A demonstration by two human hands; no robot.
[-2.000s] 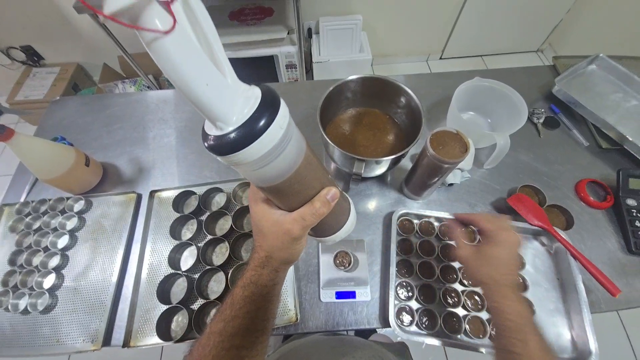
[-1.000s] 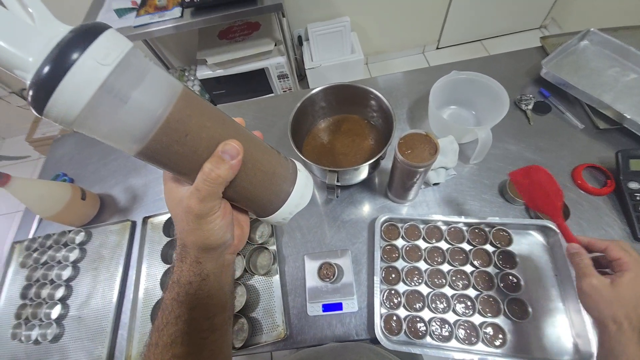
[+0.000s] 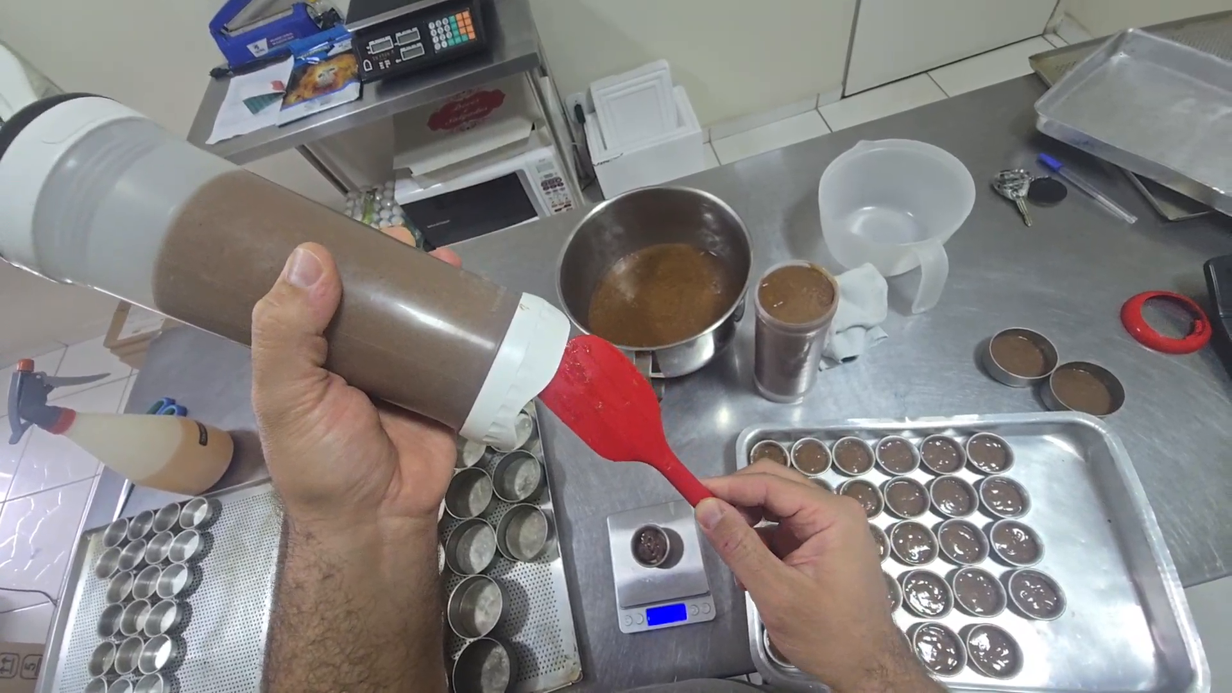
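Observation:
My left hand [image 3: 356, 404] grips a tilted clear cylinder dispenser [image 3: 366, 279] part-filled with brown batter, its white cap low and to the right. My right hand [image 3: 799, 558] holds a red spatula [image 3: 616, 404] by its handle, the blade against the white cap. Below, a small round tin with brown batter [image 3: 651, 545] sits on a digital scale [image 3: 664, 587] with a lit blue display. At the right, an aluminium tray [image 3: 1107, 539] holds rows of small filled tins, partly hidden by my right hand. Perforated trays [image 3: 241, 558] with empty metal rings [image 3: 475, 606] lie at the left.
Behind the scale stand a steel pot of brown liquid [image 3: 664, 289], a batter-filled cylinder [image 3: 794, 332] beside a cloth [image 3: 857, 308], and a plastic jug [image 3: 895, 207]. Two filled rings [image 3: 1020, 356] and a red ring [image 3: 1165, 321] lie to the right. A spray bottle [image 3: 144, 448] is at the left.
The red spatula, lying on the tray's edge two seconds ago, was picked up by my right hand and has moved left to the dispenser's cap. The dispenser has gone from steep to more slanted.

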